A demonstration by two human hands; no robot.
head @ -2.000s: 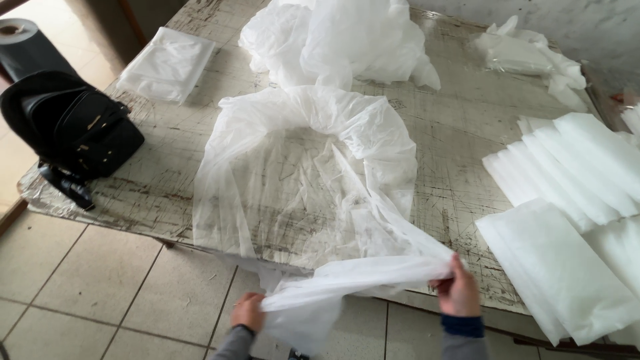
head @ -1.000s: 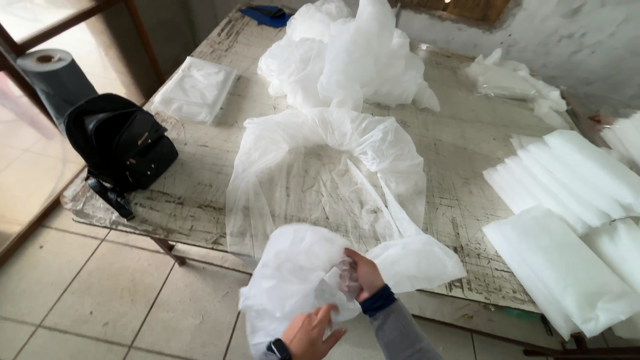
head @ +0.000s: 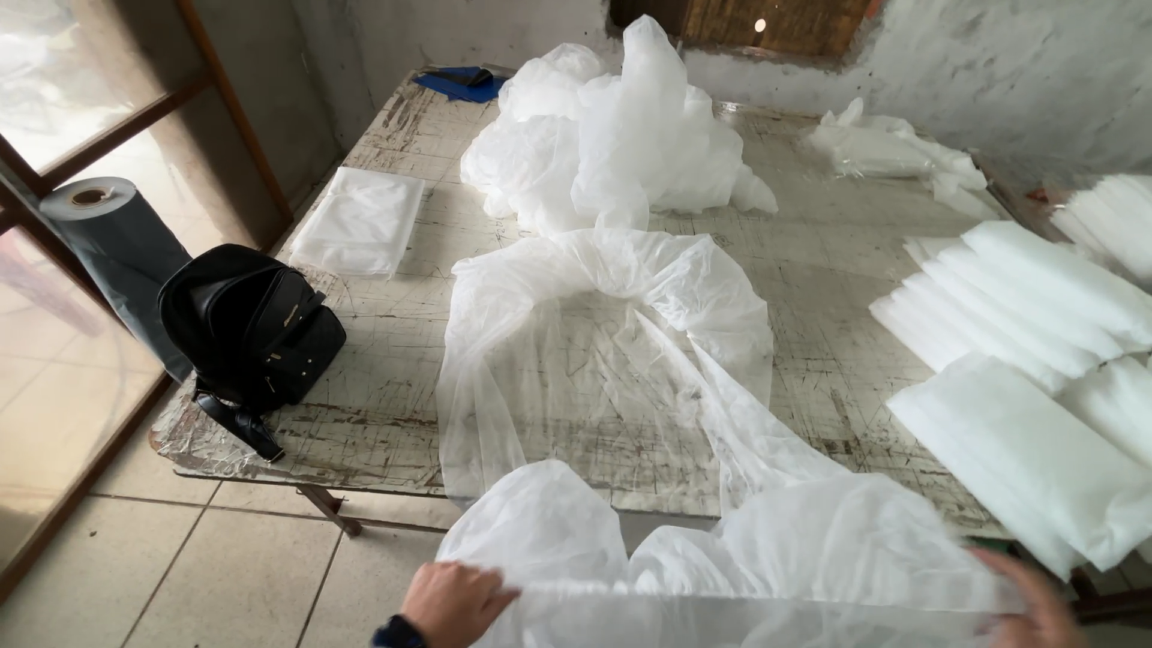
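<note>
A sheer white fabric piece (head: 612,261) lies in a ring shape over the near part of the table, and its near end hangs past the front edge. My left hand (head: 457,601), with a dark band at the wrist, grips the fabric's edge at the bottom centre-left. At the lower right my right hand (head: 1030,598), blurred, holds the other end of that edge. The edge is stretched nearly straight between both hands, with puffed folds behind it. The lower part of the fabric is cut off by the frame.
The scratched table (head: 810,342) bears a heap of sheer white material (head: 621,135), a folded clear plastic bundle (head: 360,220), a black backpack (head: 252,324), and white folded stacks (head: 1026,450) at right. A grey roll (head: 117,252) stands at left; a blue item (head: 461,83) lies at the far corner.
My hands, close together on the bunched fabric one second ago, have moved wide apart, and the fabric's edge is now spread between them. The view has tilted up somewhat.
</note>
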